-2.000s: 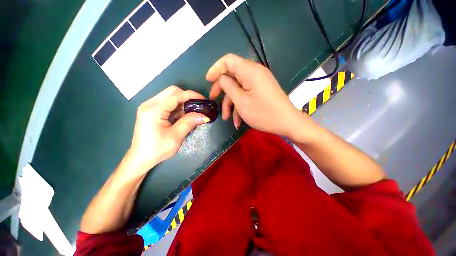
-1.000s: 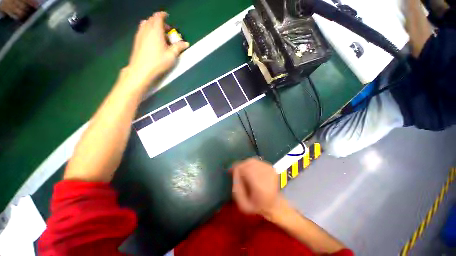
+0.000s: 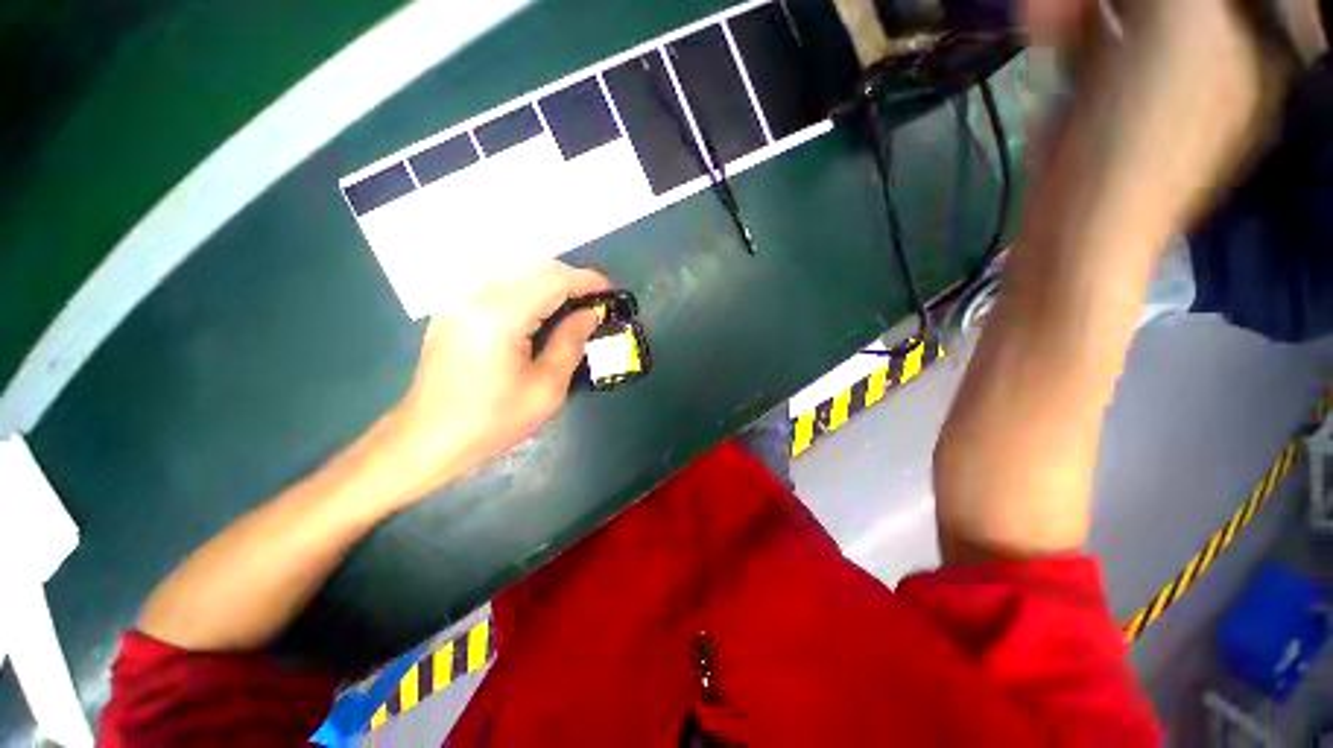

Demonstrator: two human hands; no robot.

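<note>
My left hand (image 3: 504,358) is at the middle of the picture and grips a small black device housing (image 3: 637,310) by its left side. The housing is open, and a white battery with yellow edges (image 3: 614,355) faces up in it. My fingers hide its left part. My right hand (image 3: 1155,88) is stretched out to the upper right, blurred and partly cut off by the top edge. I cannot tell whether it holds anything.
A white liner with black adhesive pads (image 3: 497,219) lies beyond my left hand. Thin black tweezers (image 3: 719,176) lie across its right part. Black cables (image 3: 892,219) hang from a bulky unit at the top. A pale rail (image 3: 219,183) curves at the left. Another person's dark clothing (image 3: 1272,234) shows at right.
My left hand has come back from beyond the rail to the near green surface with the open housing. My right hand has moved from near my lap to the upper right.
</note>
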